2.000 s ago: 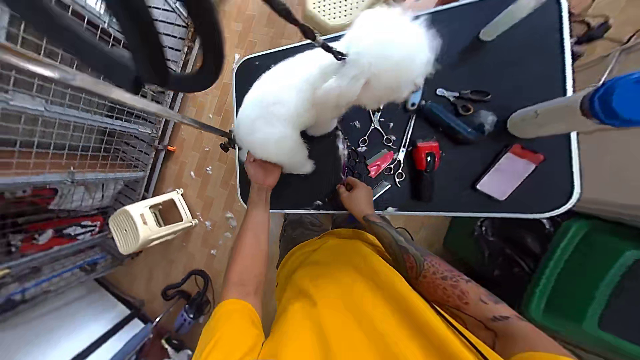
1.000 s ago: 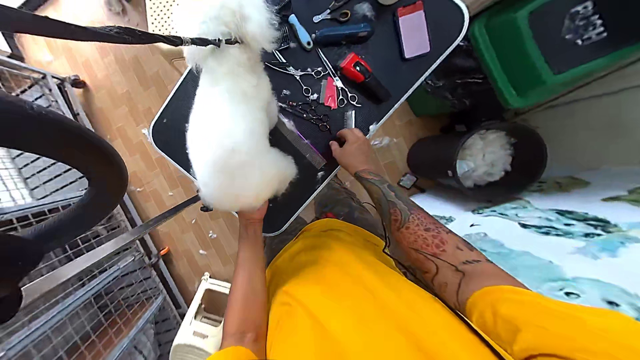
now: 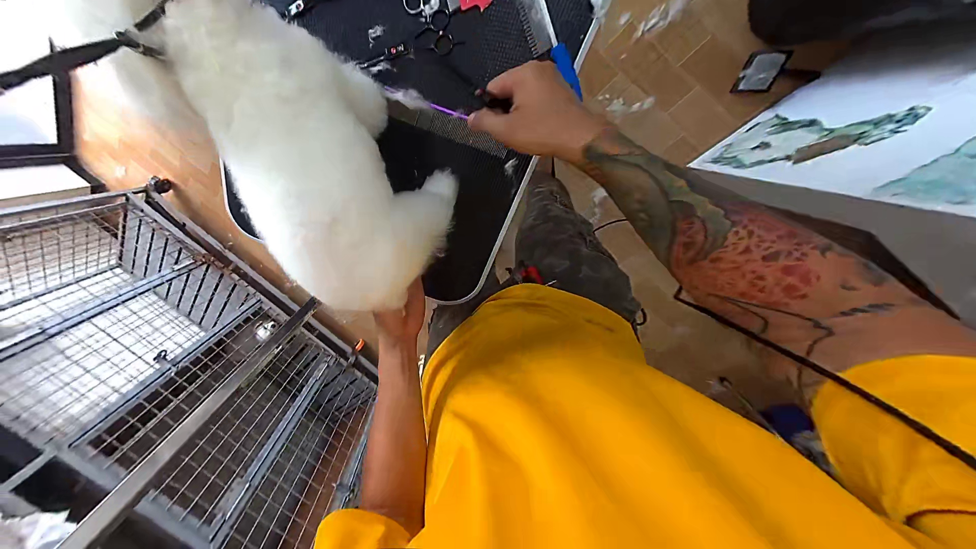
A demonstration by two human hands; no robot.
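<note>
A fluffy white dog (image 3: 305, 152) stands on the black grooming table (image 3: 457, 229), its rear toward me. My left hand (image 3: 402, 311) is against the underside of its rump, the fingers hidden by fur. To the dog's right, my right hand (image 3: 526, 107) has thumb and fingers closed at the purple spine of a fine-toothed comb (image 3: 450, 122); a small dark part shows between the fingers. Just beyond that hand is a metal comb with a blue handle (image 3: 566, 69). Black-handled scissors (image 3: 438, 38) lie farther up the table, near a red object (image 3: 474, 4) cut by the frame edge.
A dark strap (image 3: 84, 57) runs to the dog's neck. Wire cages (image 3: 191, 381) stand at lower left, crossed by a metal bar (image 3: 191, 435). Loose fur (image 3: 629, 105) lies on the tiled floor. At right is a white surface with a green pattern (image 3: 823, 145).
The view has swung and come closer to the table. My right hand has gone from beside the comb to its purple spine. My left hand stays at the dog's rump.
</note>
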